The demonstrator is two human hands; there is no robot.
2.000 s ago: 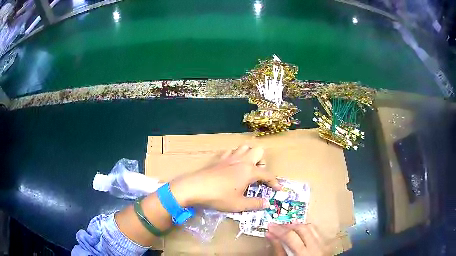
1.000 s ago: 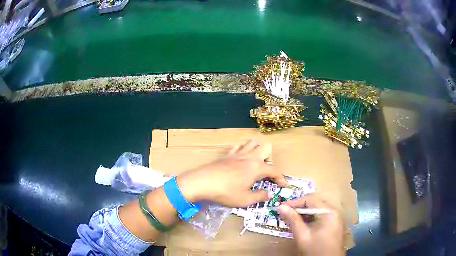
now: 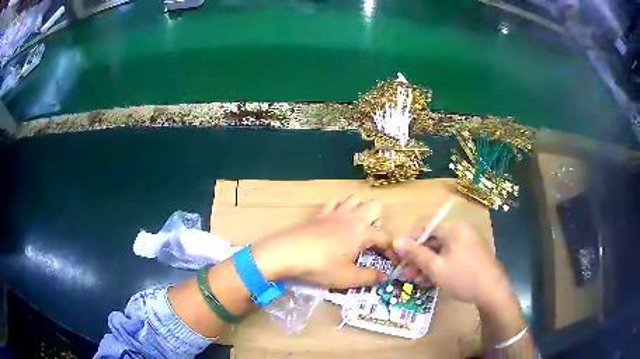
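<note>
A white housing (image 3: 365,314) with a green circuit board (image 3: 415,299) inside lies on the cardboard mat (image 3: 281,196). My left hand (image 3: 330,247) holds the housing at its upper left edge, fingertips over it. My right hand (image 3: 449,263) grips a pale, thin pressing stick (image 3: 436,219) between thumb and fingers. The stick is tilted and its lower end is at the upper part of the board, partly hidden by my fingers. A power cord in a clear plastic bag (image 3: 184,242) lies left of the housing, partly under my left wrist.
A bundle of white lead wires (image 3: 394,119) with brass contacts stands behind the mat. A bundle of green lead wires (image 3: 495,158) lies right of it. A cardboard tray (image 3: 554,280) with a dark block (image 3: 581,235) is at the right. The green conveyor belt (image 3: 231,63) runs behind a speckled rail.
My right hand has risen from the housing's lower edge to its upper right, and the stick now points steeply up. My left hand stays nearly in place.
</note>
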